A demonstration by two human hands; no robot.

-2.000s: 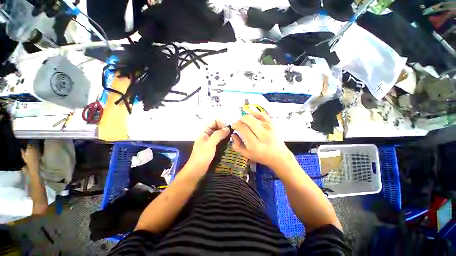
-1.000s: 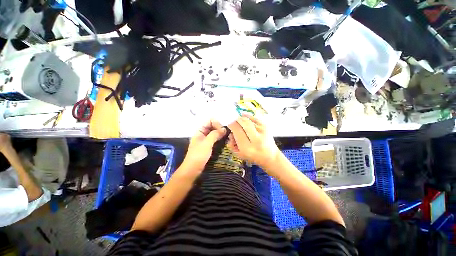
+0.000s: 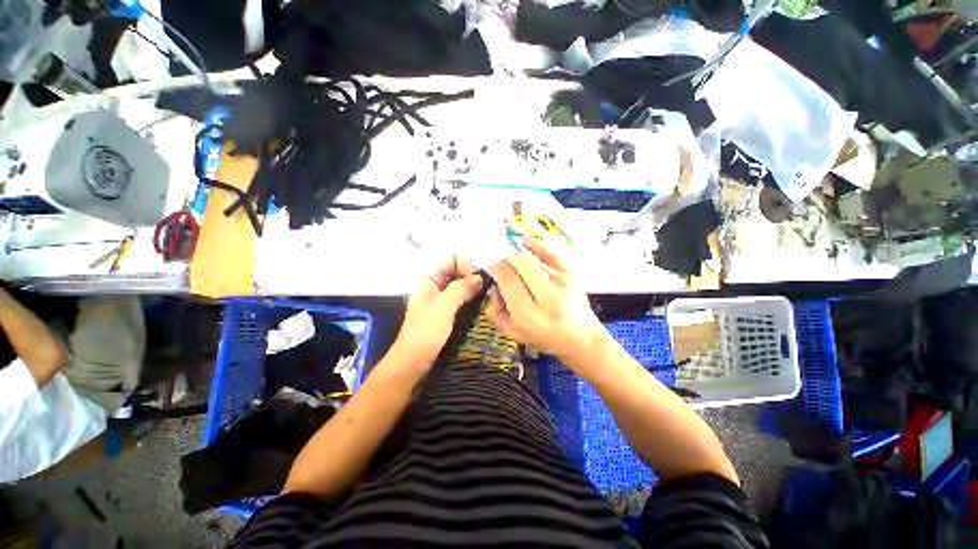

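A small black fabric strip (image 3: 483,281) is pinched between my two hands, above my lap at the table's front edge. My left hand (image 3: 436,311) holds its left side between thumb and fingers. My right hand (image 3: 539,303) holds its right side, with the fingers curled over it. Most of the strip is hidden by my fingers, and I cannot tell whether a thin tool is in it. Snips with yellow and teal handles (image 3: 539,227) lie on the table just beyond my right hand.
A tangled heap of black strips (image 3: 311,145) lies left of centre, by tan cardboard (image 3: 224,241) and red-handled scissors (image 3: 176,235). A white sewing machine (image 3: 579,169) is in front. Blue crates (image 3: 227,365) and a white basket (image 3: 794,359) are below the edge. Another person's arm (image 3: 30,338) is at left.
The view has shifted slightly, so the table sits further left and higher than in the oldest frame. My hands stay together on the strip with small finger movements. The other person's arm at left has moved.
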